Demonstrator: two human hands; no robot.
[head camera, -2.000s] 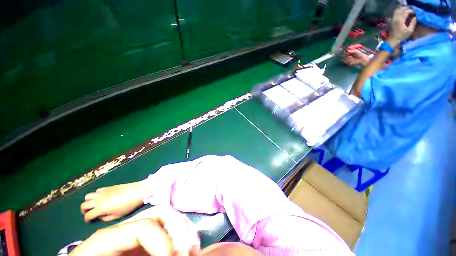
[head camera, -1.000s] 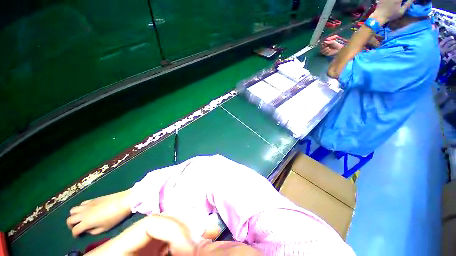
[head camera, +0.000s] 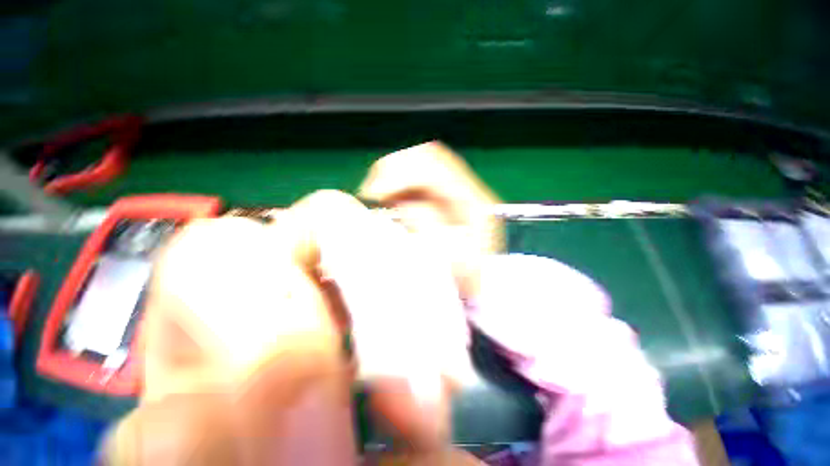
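Observation:
A large blurred hand, seemingly my left hand (head camera: 237, 319), is very close to the camera and covers the centre left. My right hand (head camera: 437, 200) is behind it and higher, also blurred, above the bench with its pink sleeve at the right. A whitish blur lies between the hands; I cannot tell what it is. Whether either hand holds anything is hidden. A red-orange fixture (head camera: 82, 369) stands on the bench at the left with an open tablet (head camera: 109, 300) in it, partly covered by the left hand.
Another red frame (head camera: 114, 168) is at the upper left, and part of one shows at the left edge. The green conveyor (head camera: 592, 173) runs behind the peeling edge strip (head camera: 601, 210). A parts tray (head camera: 787, 291) is at the right. Blue clothing shows at both lower corners.
The view has swung left, bringing the fixture and tablet into view and moving the tray to the right edge. My right hand has lifted off the bench; both hands are now close together.

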